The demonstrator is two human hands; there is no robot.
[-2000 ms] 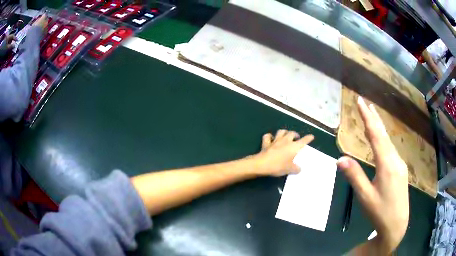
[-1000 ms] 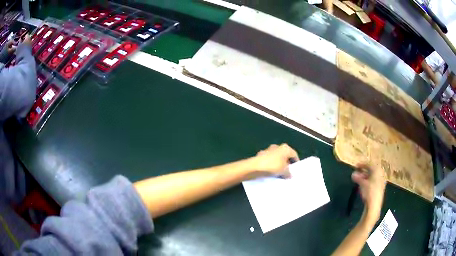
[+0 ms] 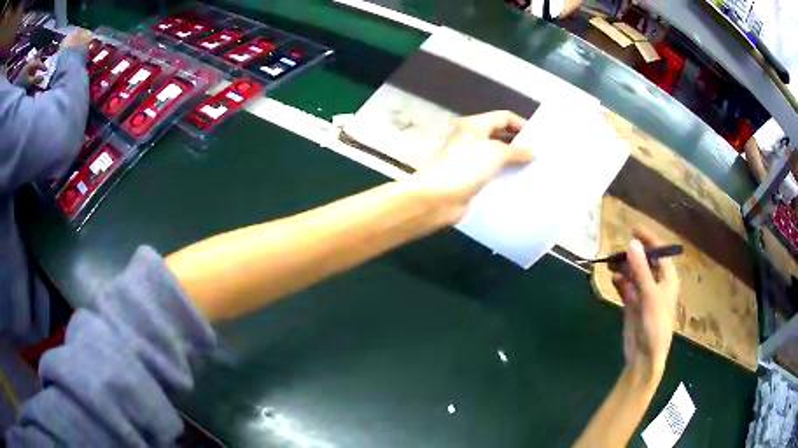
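Observation:
My left hand (image 3: 468, 162) grips the left edge of a white sheet (image 3: 560, 179) between thumb and fingers and holds it raised above the bench edge and the white board. The sheet looks blank; any small pieces on it cannot be made out. My right hand (image 3: 646, 293) is at the right, over the bench and the brown board's near edge. It holds slim black tweezers (image 3: 667, 252) like a pen, the thin tip pointing left just below the sheet's lower right corner. The tip does not clearly touch the sheet.
The white board (image 3: 398, 114) and brown board (image 3: 700, 262) span the belt. Clear trays with red housings (image 3: 157, 105) stand at the upper left beside a person's grey sleeve (image 3: 39, 122). A printed slip (image 3: 669, 418) and small white bits (image 3: 451, 409) lie on the dark green bench.
The sheet was flat on the bench; my left hand has lifted it up and away. My right hand has picked up the black tweezers from the bench and raised them towards the sheet.

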